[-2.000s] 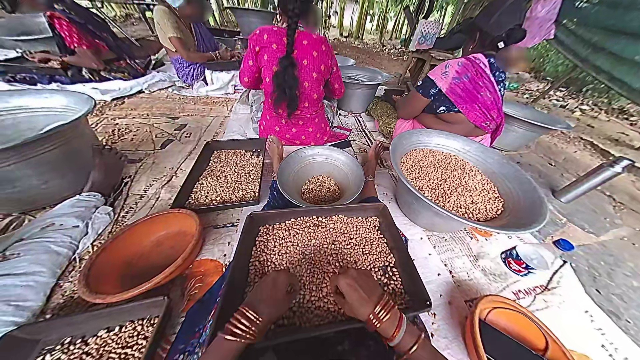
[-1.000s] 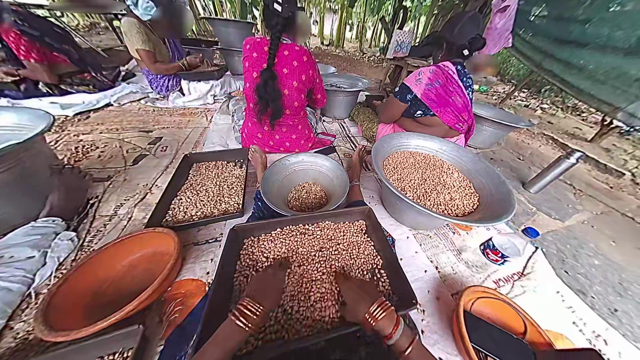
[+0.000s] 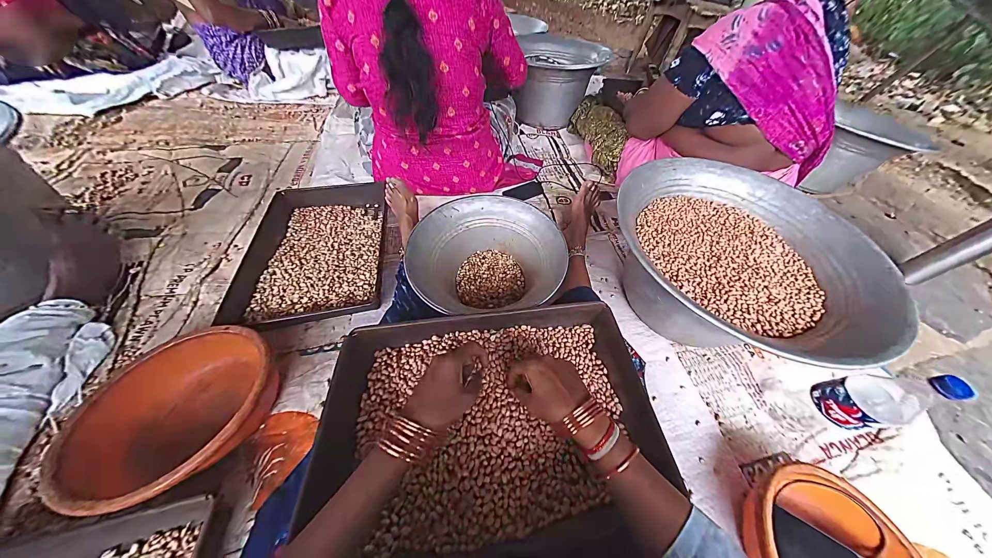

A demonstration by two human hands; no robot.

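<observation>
A dark rectangular tray (image 3: 333, 403) of light brown nuts or seeds (image 3: 480, 465) sits across my lap. Over the far half of it, my left hand (image 3: 448, 386) is curled with its fingertips at the nuts, and my right hand (image 3: 546, 387) is curled close beside it. Whether either hand has nuts between its fingers is hidden. Bangles circle both wrists. Just beyond the tray, between my feet, stands a metal bowl (image 3: 434, 240) with a small heap of nuts (image 3: 490, 279) in it.
Another nut tray (image 3: 260, 283) lies left of the bowl, a wide metal basin (image 3: 860, 310) of nuts right. An orange basin (image 3: 167, 411) is at left, an orange container (image 3: 837, 511) at lower right near a plastic bottle (image 3: 876, 399). Several people sit ahead, one in a pink top (image 3: 465, 116).
My hands, spread apart on the nuts a second ago, are now closer together with fingers curled. The view has tilted down.
</observation>
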